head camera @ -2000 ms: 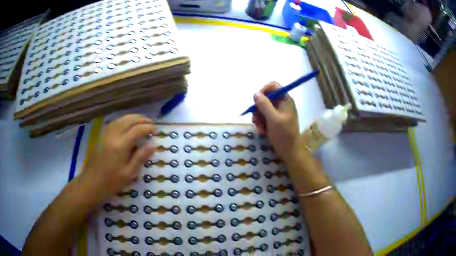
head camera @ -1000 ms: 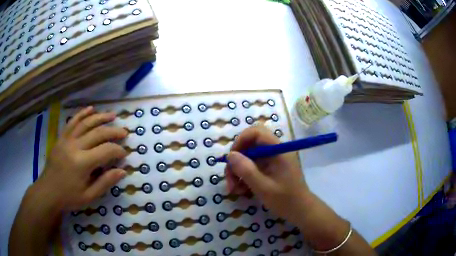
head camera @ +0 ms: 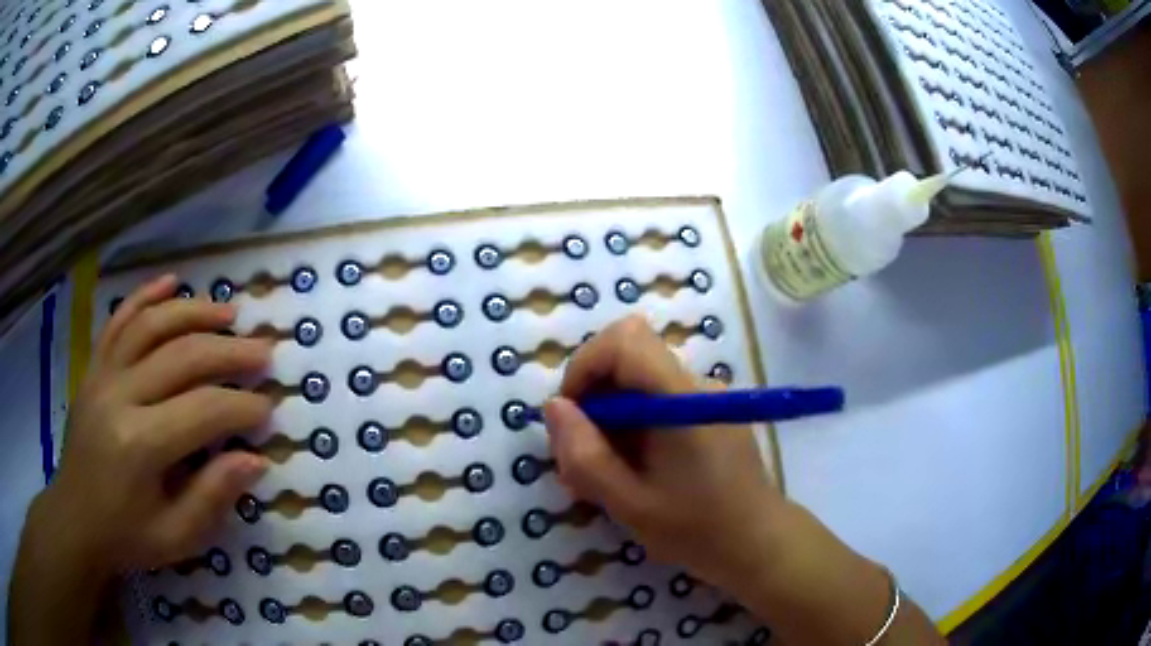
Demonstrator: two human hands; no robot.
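Observation:
A white board (head camera: 442,227) with tan edges lies in front of me, with rows of paired round parts joined by tan cutouts. My right hand (head camera: 644,442) holds a blue pen (head camera: 732,405) nearly level, barrel to the right. Its fine tip is at a round part (head camera: 516,414) near the board's middle; whether it touches cannot be told. My right hand covers some parts to the right of it. My left hand (head camera: 177,416) lies spread, palm down, on the board's left side, holding nothing visible, and hides parts beneath it.
A stack of boards (head camera: 227,120) stands at the upper left, with a blue pen cap (head camera: 304,168) beside it. A squeeze bottle (head camera: 839,236) lies tilted beyond the board's right edge, its nozzle towards the right stack (head camera: 871,114). Yellow tape (head camera: 1067,379) marks the table at right.
Earlier the pen was over the far part of the table; then it came down to the board. In the last second the view has moved closer, with the pen tip still at a round part.

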